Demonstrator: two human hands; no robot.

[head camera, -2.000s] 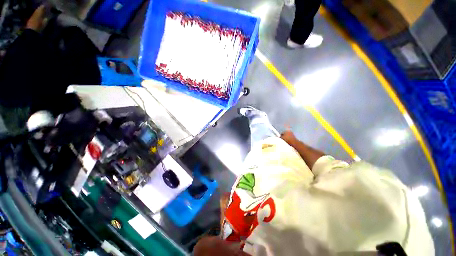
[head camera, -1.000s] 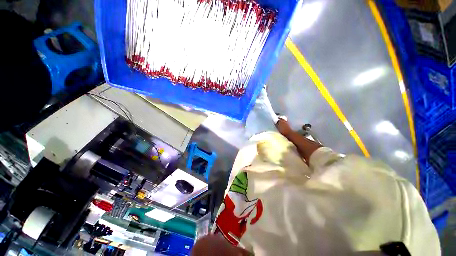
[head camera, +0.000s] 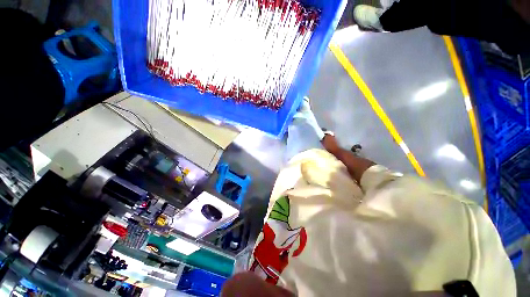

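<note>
A blue plastic tote [head camera: 203, 103] filled with rows of thin white wire leads [head camera: 226, 52] with dark red ends lies at the top centre, cut off by the upper edge. My right hand [head camera: 325, 138] is small and blurred at the end of my bare forearm, just below the tote's near corner; whether it touches or grips anything cannot be told. A white shape beside it may be a glove or shoe. My left arm shows as a blurred, rounded patch of skin at the bottom edge; its hand cannot be made out.
A bench machine [head camera: 145, 185] with a white plate [head camera: 200, 217] and a black mouse [head camera: 211, 212] stands at the left. Blue stools [head camera: 87, 55] stand at the left and below the machine housing. A person's leg and shoe [head camera: 368, 17] are at the top right. Blue crates [head camera: 508, 133] line the right.
The tote now looks larger and nearer than two seconds ago, and the machine has shifted in view. Since one second ago the tote is nearly unchanged; a person's leg has entered at the top right.
</note>
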